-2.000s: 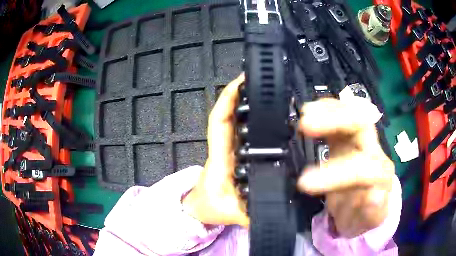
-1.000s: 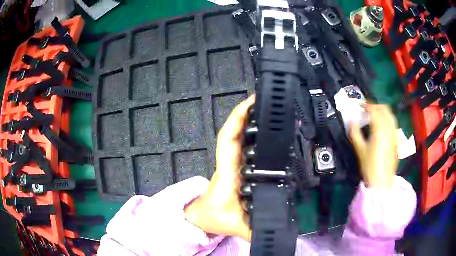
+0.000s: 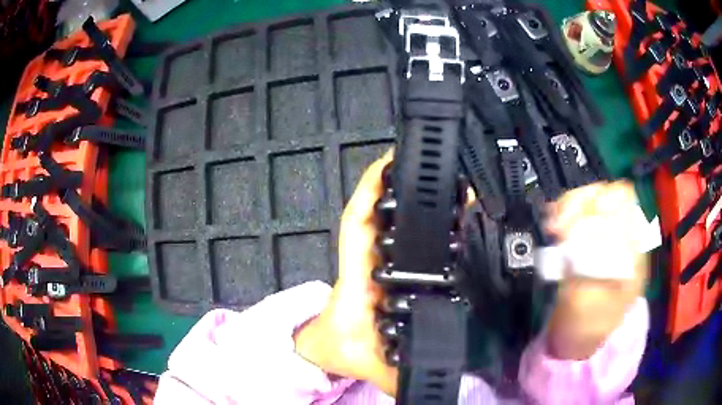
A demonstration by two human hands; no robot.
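Note:
My left hand (image 3: 348,316) grips a stack of smartwatches (image 3: 419,277) upright in front of me. Their black straps (image 3: 431,170) run up and down, with silver buckles (image 3: 432,49) at the top. Small round bumps show along the stack's left edge; most of my left fingers are hidden behind it. My right hand (image 3: 598,261) is blurred, to the right of the stack and apart from it. It holds a white wipe (image 3: 554,263) at its fingertips.
A dark foam tray (image 3: 263,148) with square pockets lies behind the stack. More smartwatches (image 3: 520,248) lie at its right. Orange-red trays loaded with watches stand at left (image 3: 93,213) and right (image 3: 673,190). A squat cream bottle (image 3: 587,41) stands at the back right.
My right hand moved away from the stack to the wipe lying on the watches, picked it up and came back down toward me. My left hand still holds the stack.

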